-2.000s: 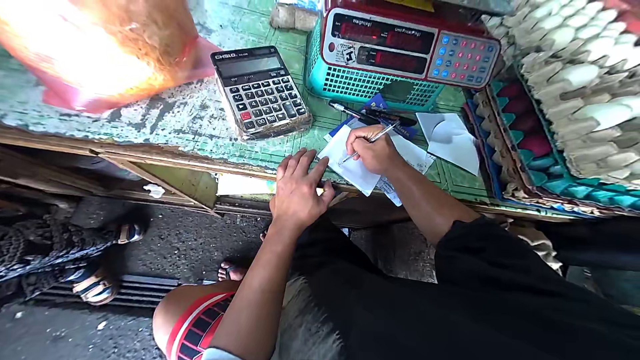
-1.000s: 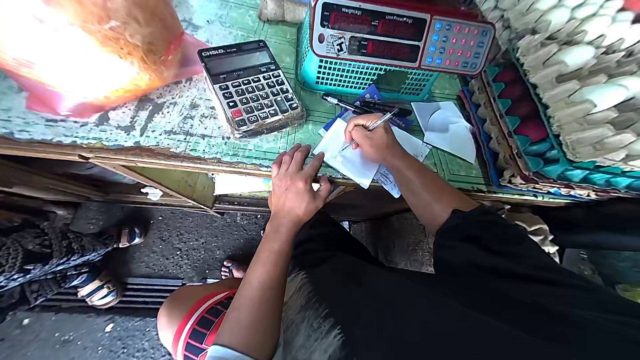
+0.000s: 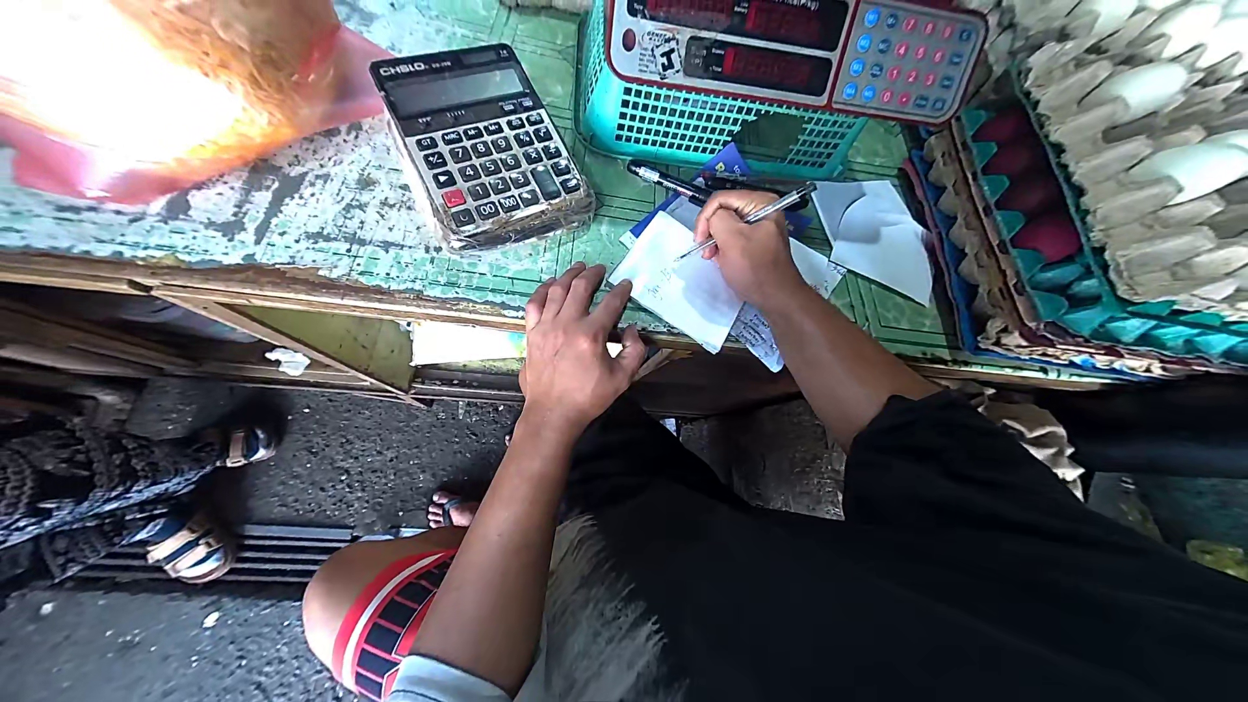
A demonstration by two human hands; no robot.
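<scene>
My right hand (image 3: 749, 244) holds a pen (image 3: 770, 207) with its tip at a small white sheet of paper (image 3: 678, 283), which bears some handwriting. The sheet lies near the edge of the green table, over other papers. My left hand (image 3: 577, 346) rests at the table's edge, left of the sheet, fingers spread and holding nothing. Behind the right hand lie more pens (image 3: 668, 181) and a dark blue item. A folded white paper (image 3: 877, 234) is to the right. A desk calculator (image 3: 483, 146) in clear wrapping lies to the left of the papers.
A red and white digital scale (image 3: 770, 49) stands at a turquoise plastic basket (image 3: 721, 127). Stacked egg trays (image 3: 1141, 195) with eggs fill the right side. A bulky plastic bag (image 3: 195, 97) sits at the far left. A person's sandalled foot (image 3: 195, 548) is on the ground at left.
My right hand has stayed at the paper with the pen, shifting only slightly. The left hand has kept its place at the table's edge.
</scene>
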